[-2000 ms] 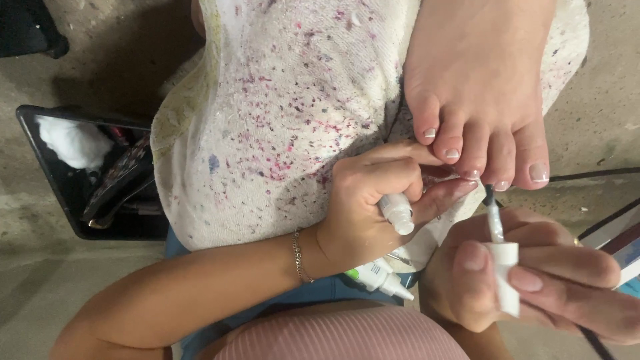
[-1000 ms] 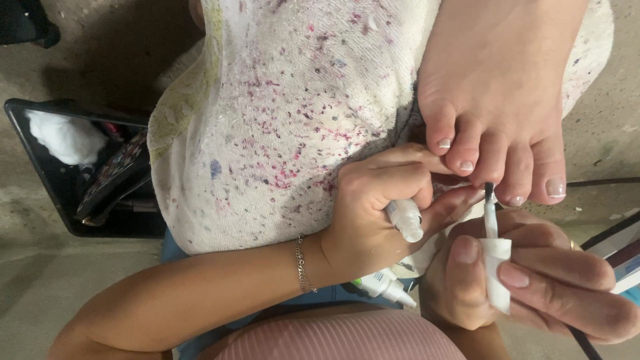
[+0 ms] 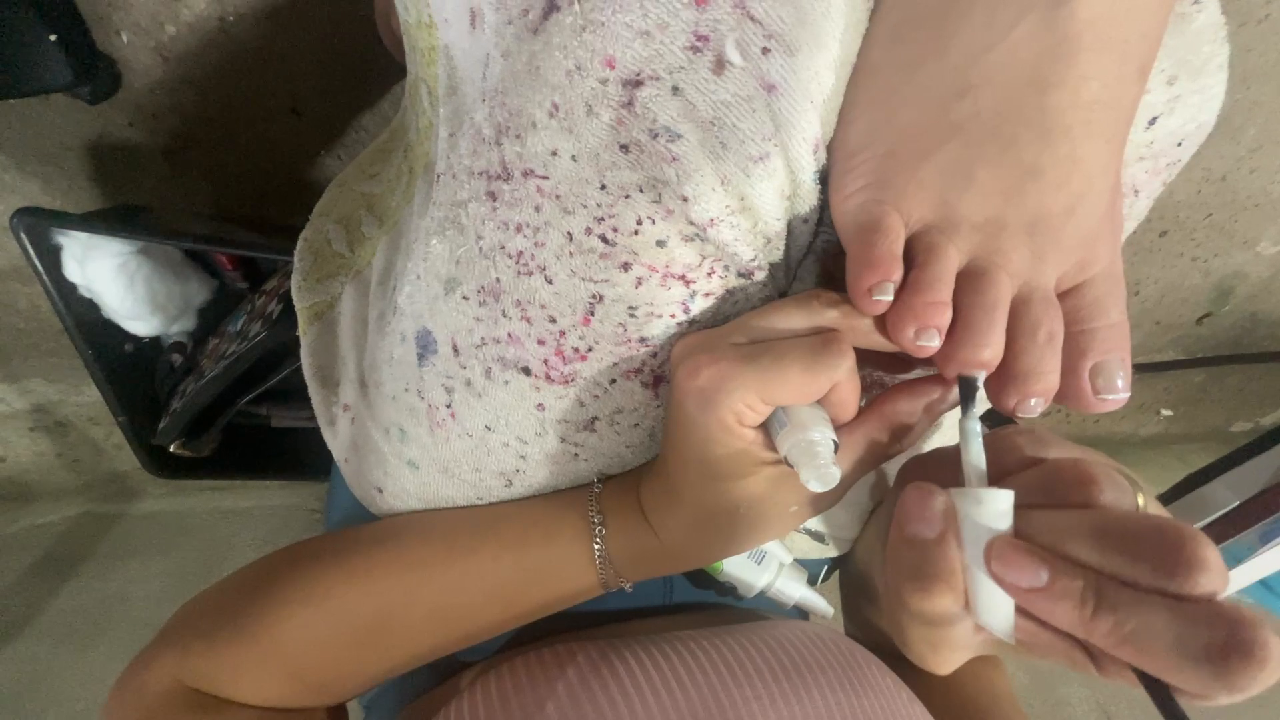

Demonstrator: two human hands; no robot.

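Observation:
Another person's bare foot rests on a stained white towel, its toenails white-tipped. My left hand holds a small open polish bottle in its curled fingers, while its fingertips touch the toes from the side and below. In my right hand the white cap of a nail polish brush is pinched between thumb and fingers. The dark tip of the brush meets the end of the middle toe, whose nail it partly hides.
At the left a black tray holds white cotton and a patterned case. A white nozzle-tipped bottle lies below my left wrist. A dark cable crosses the floor at right, near a white-edged item.
The brush in my right hand has moved left from a toe nearer the big toe to the middle toe. My left hand still holds the bottle beside the toes. The view has shifted slightly.

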